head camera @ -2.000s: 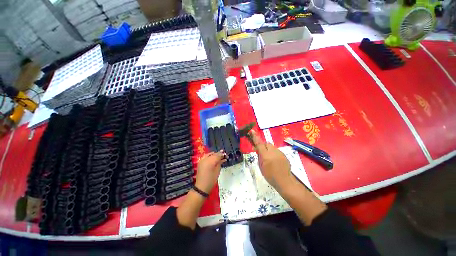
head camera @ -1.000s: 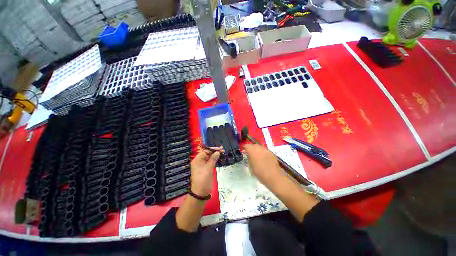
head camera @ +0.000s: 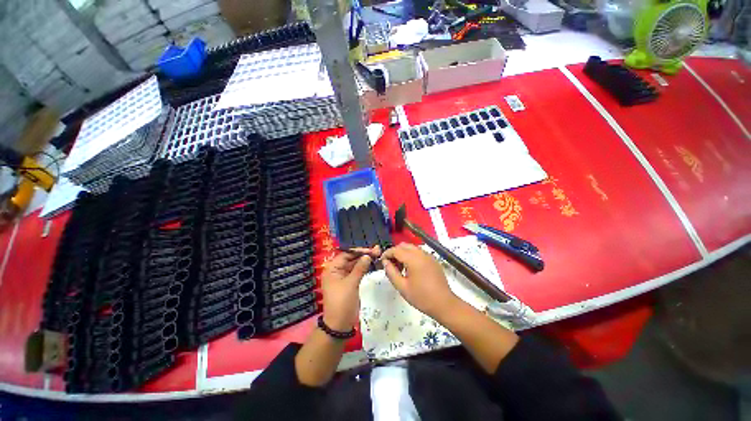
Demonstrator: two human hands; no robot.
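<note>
Several black tubular housings [head camera: 362, 224] lie side by side in the small blue bin [head camera: 332, 200], their near ends at my fingertips. My left hand [head camera: 344, 279] pinches a small thin dark piece at the housings' near ends; what it is exactly is too small to tell. My right hand [head camera: 416, 278] touches the same spot with thumb and finger together, close to my left fingertips; whether it holds a small part is hidden. The hammer [head camera: 457, 261] lies slantwise right of my right hand, its head beside the bin. The floral work pad [head camera: 395, 316] is under my hands.
Rows of black housings [head camera: 185, 247] fill the left. A white backing sheet [head camera: 473, 168] with black ovals and a blue-and-black knife [head camera: 509, 245] lie right. A metal post [head camera: 346, 90] stands behind the bin. Grid trays [head camera: 198, 127] and a green fan [head camera: 671, 34] are farther back.
My right hand has let go of the hammer, which now lies on the bench, and has moved left to meet my left hand at the housings' ends.
</note>
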